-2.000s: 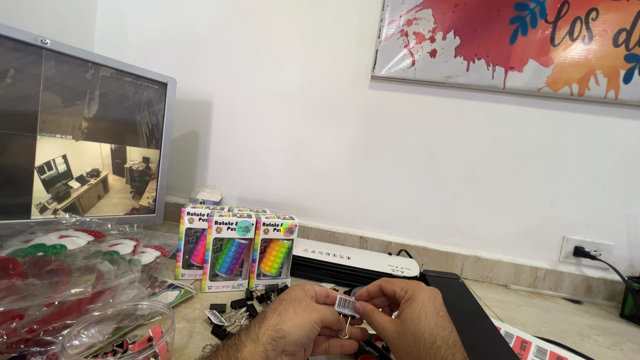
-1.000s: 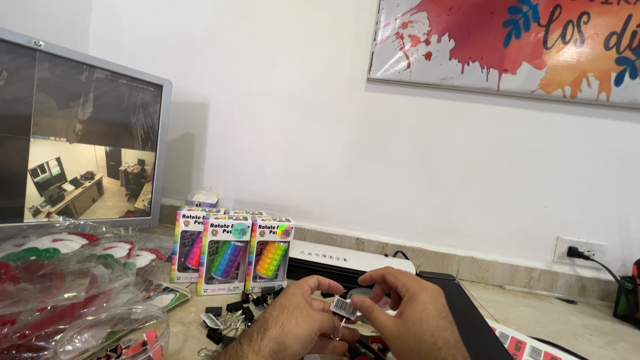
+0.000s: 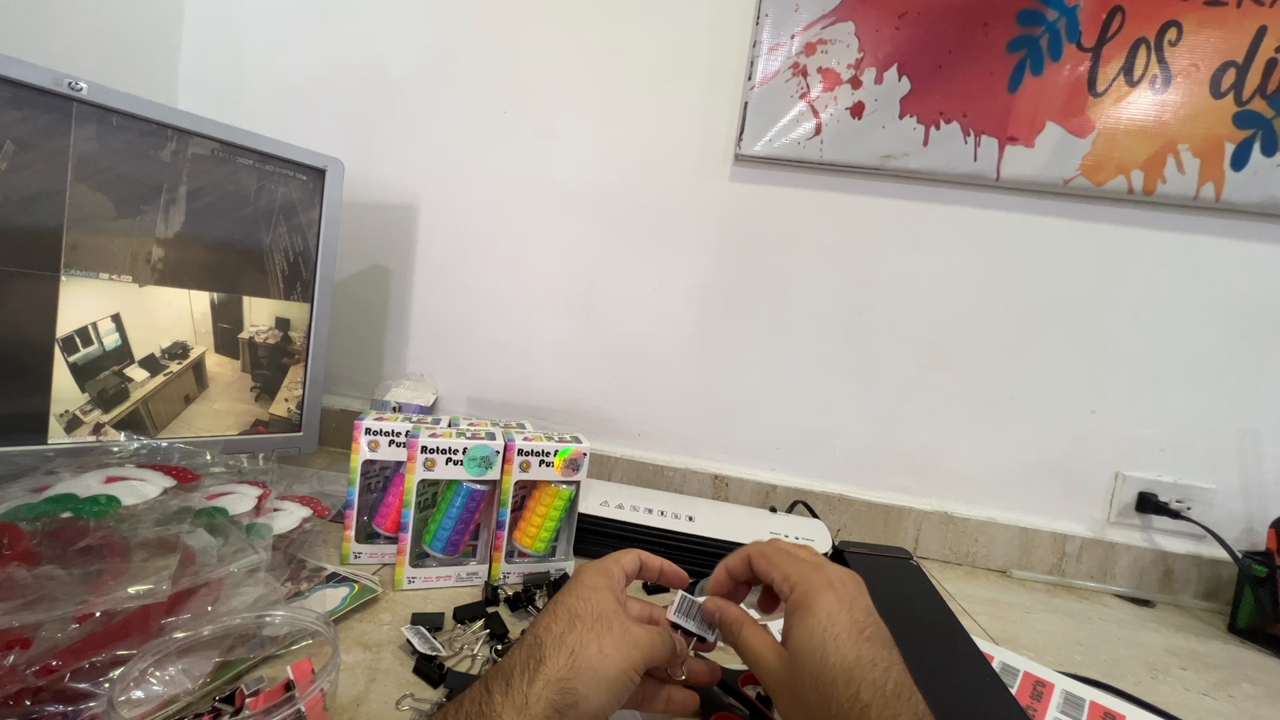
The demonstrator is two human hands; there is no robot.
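Observation:
At the lower middle, my left hand (image 3: 600, 635) grips a binder clip (image 3: 682, 640) by its lower part, the wire handle hanging below. A small white barcode label (image 3: 692, 614) lies on the clip's face. My right hand (image 3: 800, 620) has its thumb and forefinger at the label's right edge, touching it; whether they pinch or press it cannot be told. Left of my left hand lies a pile of black binder clips (image 3: 465, 635), one bearing a white label. Partly hidden beneath my hands are scissors (image 3: 738, 690) with red and black handles.
Boxed rotating puzzles (image 3: 450, 520) stand behind the clips, beside a white and black laminator (image 3: 700, 510). At left are a monitor (image 3: 330, 250), plastic bags with red, green and white items (image 3: 120, 560) and a clear round tub (image 3: 225, 640). A black flat device (image 3: 930, 620) and label sheets (image 3: 1060, 690) lie right.
My right hand's fingers have shifted from over the label to its right edge. More of the barcode shows than a second ago. The clip stays in my left hand.

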